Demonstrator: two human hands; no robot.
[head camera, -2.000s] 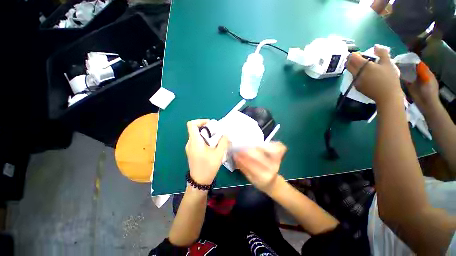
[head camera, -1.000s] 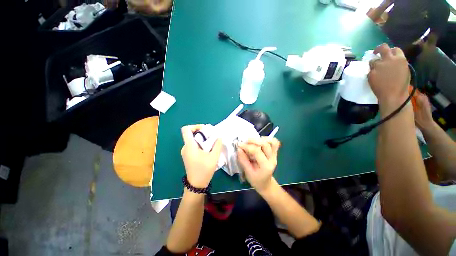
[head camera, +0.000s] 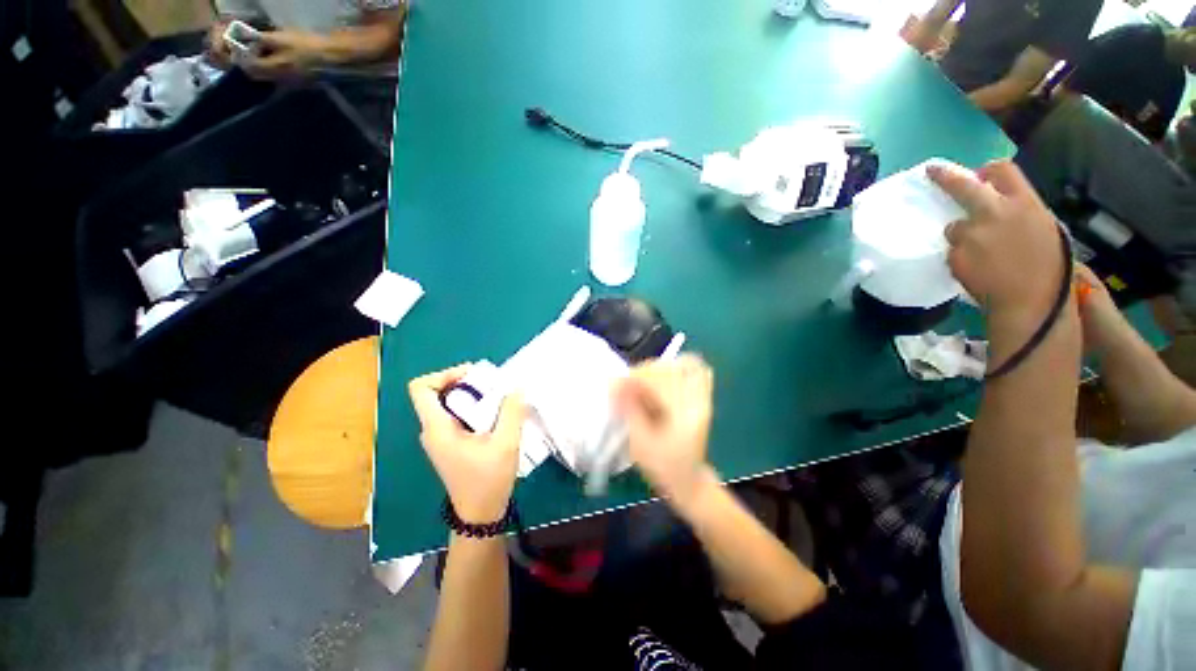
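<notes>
A white security camera (head camera: 567, 380) with a glossy black round head lies near the table's front edge, head pointing away, with white antennas at its sides. My left hand (head camera: 470, 439) grips the white bracket end, where a black cable loop shows. My right hand (head camera: 666, 413) is blurred at the right side of the housing, fingers bent around a white wiping cloth (head camera: 601, 461) that hangs below them. The cloth is hard to tell from the housing.
Beyond stand a solvent bottle (head camera: 615, 233) and another camera (head camera: 787, 174) with cable. A white pad (head camera: 390, 299) lies at the left edge. A neighbour's hand (head camera: 1010, 249) holds a camera at right. Left are black bins (head camera: 105, 282) and a stool (head camera: 325, 439); other people sit behind.
The view has shifted, so the table sits further left and lower. My right hand moves along the housing with the cloth. The neighbour's camera has turned, and a crumpled cloth shows beside it.
</notes>
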